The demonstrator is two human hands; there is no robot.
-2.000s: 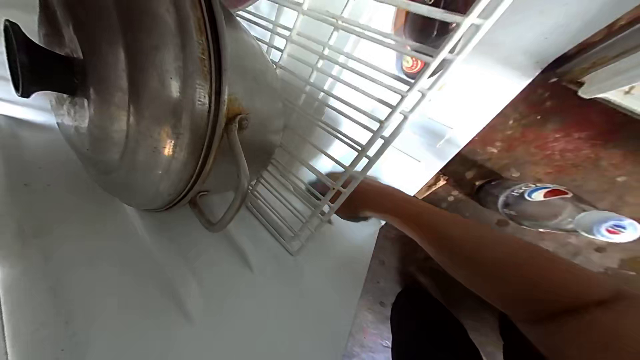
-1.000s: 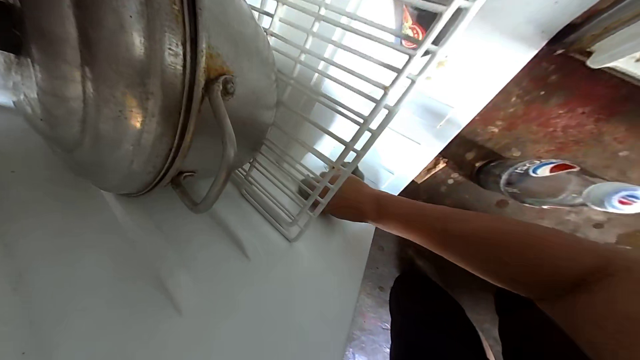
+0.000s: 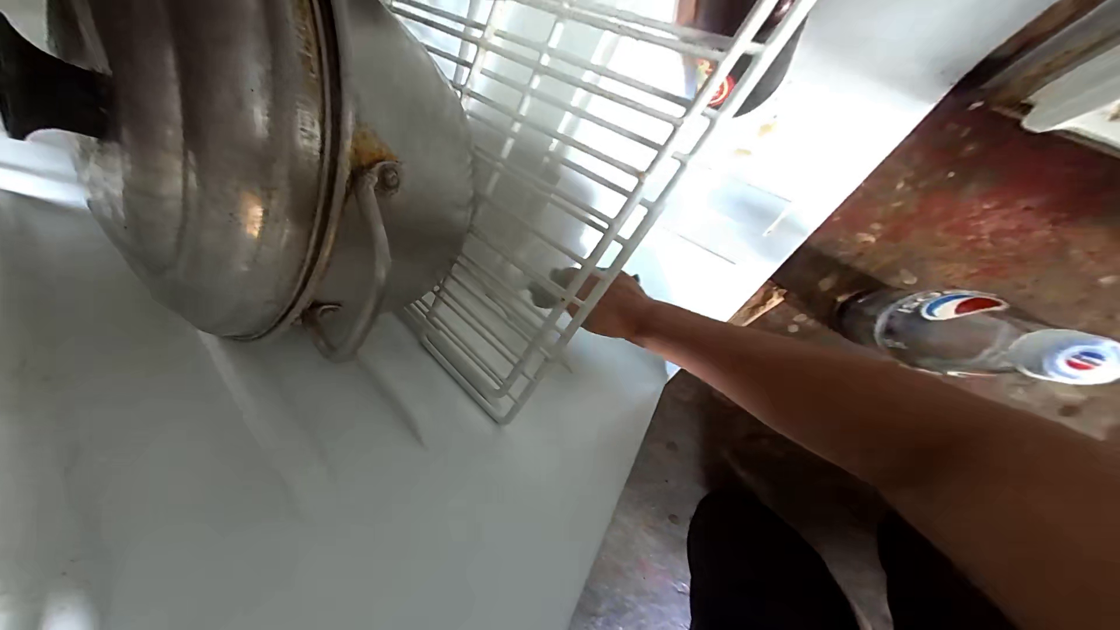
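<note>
My right hand (image 3: 608, 302) reaches in from the right, closed on a grey-green cloth or sponge (image 3: 547, 289) that shows only in part. It is low over the white surface (image 3: 490, 525), partly behind the bars of a white wire rack (image 3: 560, 166). The rack stands tilted, one corner near the surface. Left of it is a large dented metal pot (image 3: 411, 166) with a ridged lid (image 3: 210, 175), a black lid knob (image 3: 52, 83) and a rusty-jointed side handle (image 3: 378, 254). My left hand is out of view.
A dark bottle or container (image 3: 761, 74) with a red mark shows behind the rack's top. Beyond the surface's edge, a clear Pepsi bottle (image 3: 945, 332) is over the stained floor (image 3: 980, 201). A pale object (image 3: 1072, 96) sits at upper right. My dark-clothed legs show below.
My right hand has shifted a little farther from the rack's lower corner, still holding the cloth or sponge. The view has shifted somewhat.
</note>
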